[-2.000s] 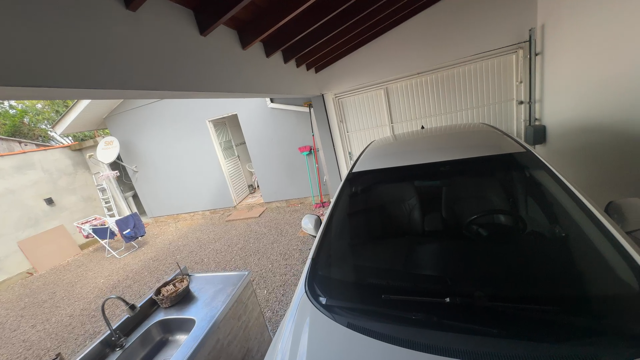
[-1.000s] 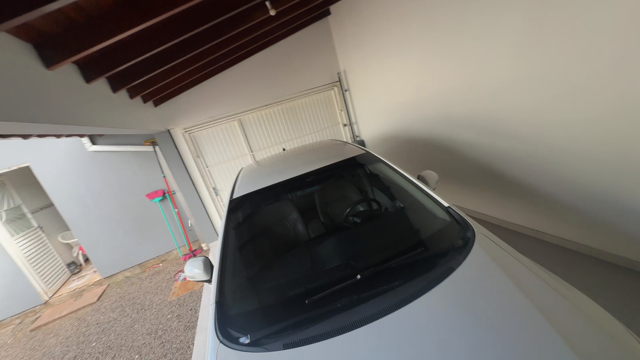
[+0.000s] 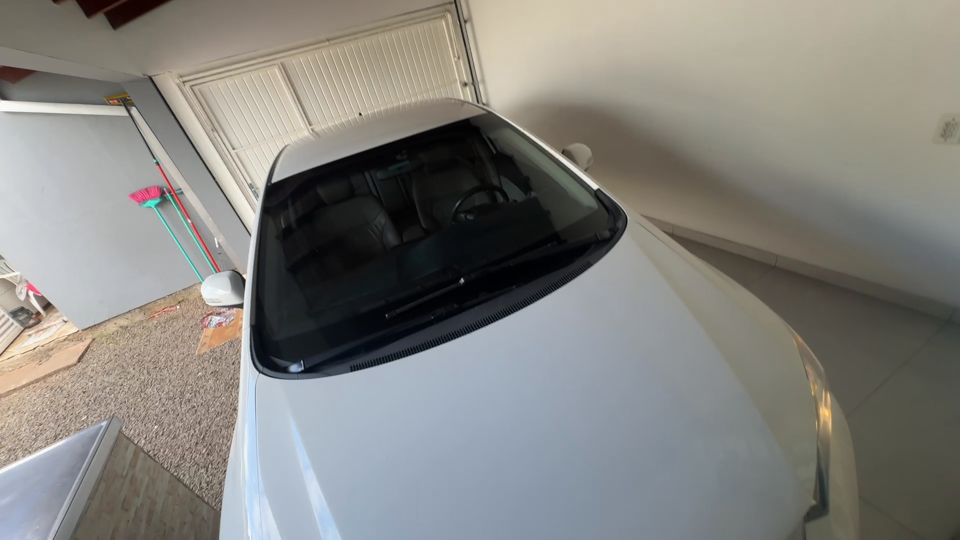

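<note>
Neither my left hand nor my right hand is in view. A white car, its hood [image 3: 525, 420] toward me, fills the middle of the head view. Behind its dark windshield [image 3: 420, 225] the front seats and a steering wheel [image 3: 480, 202] show. One wiper [image 3: 425, 298] lies along the base of the glass. The side mirrors stick out at the left [image 3: 223, 289] and right [image 3: 577, 155] of the car. At the lower left is the corner of a metal countertop [image 3: 56, 476] on a base with a tile-like face.
Behind the car stands a white slatted metal gate [image 3: 375, 71]. A pale wall [image 3: 720, 97] and tiled floor [image 3: 892, 375] lie to the right. At the left, a pink-bristled broom [image 3: 147, 196] and other long handles lean near a grey wall, above gravel [image 3: 150, 397].
The view has swung right and down toward the car's hood. The sink with its faucet and the basket, seen two seconds ago, are out of view.
</note>
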